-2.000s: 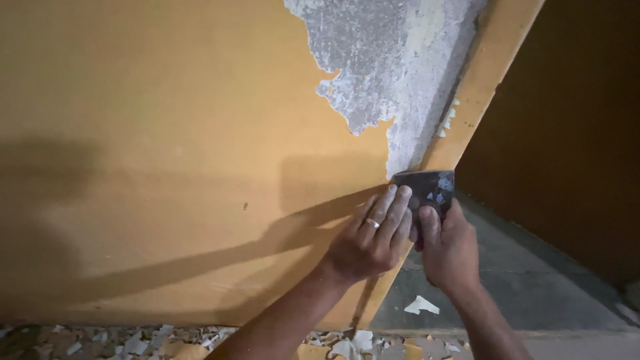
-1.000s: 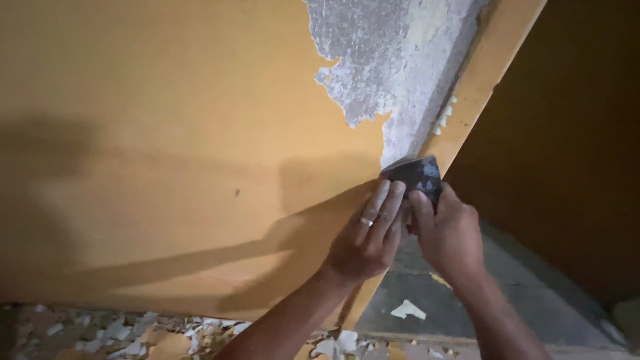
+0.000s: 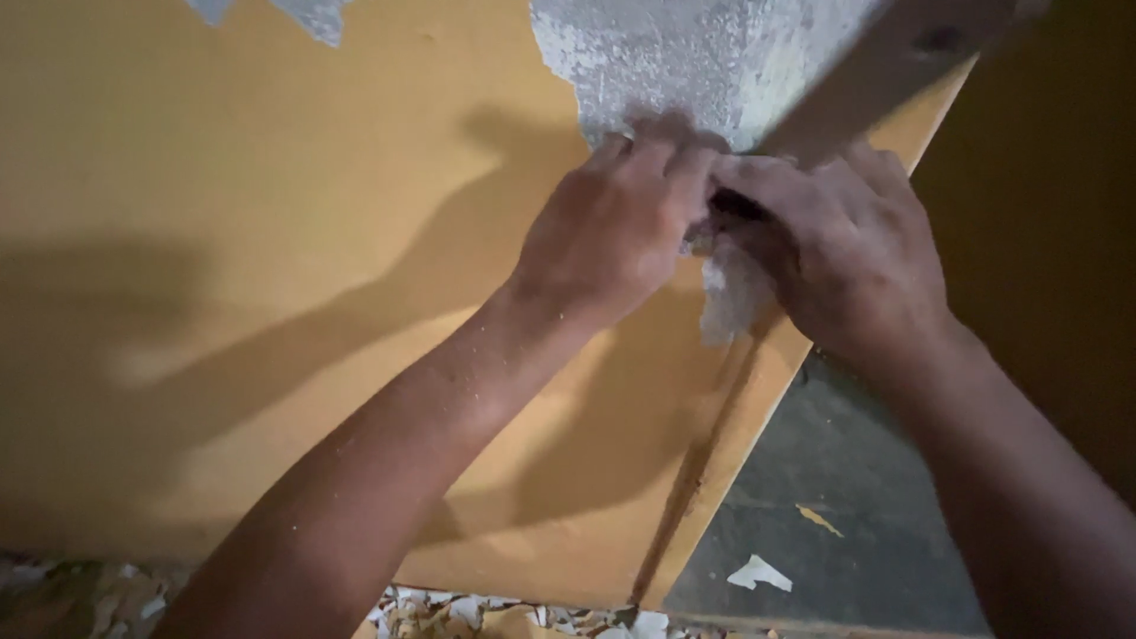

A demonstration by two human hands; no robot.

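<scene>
My left hand (image 3: pixel 612 222) is raised against the yellow painted wall (image 3: pixel 266 177), its blurred fingers bent at the lower edge of a bare grey plaster patch (image 3: pixel 657 62). Close to its right, my right hand (image 3: pixel 852 240) has curled fingers near the wall's edge. A dark gap or object shows between the hands; whether either holds the dark scraper seen earlier is hidden. A narrow grey bare strip (image 3: pixel 728 302) shows just below the hands.
Loose paint flakes (image 3: pixel 470 612) lie along the wall's foot. A white flake (image 3: pixel 760 573) and a thin yellow flake (image 3: pixel 818 520) rest on the dark floor (image 3: pixel 852 453). The wall edge (image 3: pixel 745 453) slants down beside it; a dark brown surface (image 3: pixel 1047 231) stands at the right.
Both hands have moved up the wall from the lower tip of the grey patch. The dark scraper, plainly visible between them before, is no longer clearly seen. A bare strip now shows below the hands.
</scene>
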